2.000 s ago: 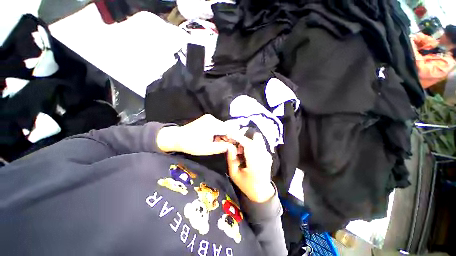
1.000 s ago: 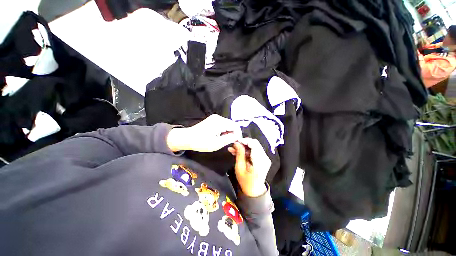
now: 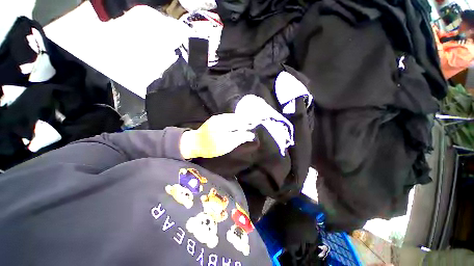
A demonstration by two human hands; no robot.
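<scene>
My left hand (image 3: 218, 136) pinches the black garment (image 3: 270, 166) beside its white collar or bow trim (image 3: 262, 111), close to my body. The trim's wide rounded flap lies just beyond my fingers. A second white flap (image 3: 291, 92) stands out on the black cloth to the right. My right hand cannot be made out. No needle or thread can be made out.
A large black garment heap (image 3: 358, 78) fills the centre and right. Black garments with white trims (image 3: 44, 70) lie left of the white tabletop (image 3: 119, 44). A blue basket (image 3: 340, 247) with black cloth inside is below. A person in orange (image 3: 455, 54) is at far right.
My right hand was beside my left hand at the trim and has gone from there. My left hand has stayed near the trim. More of the blue basket shows.
</scene>
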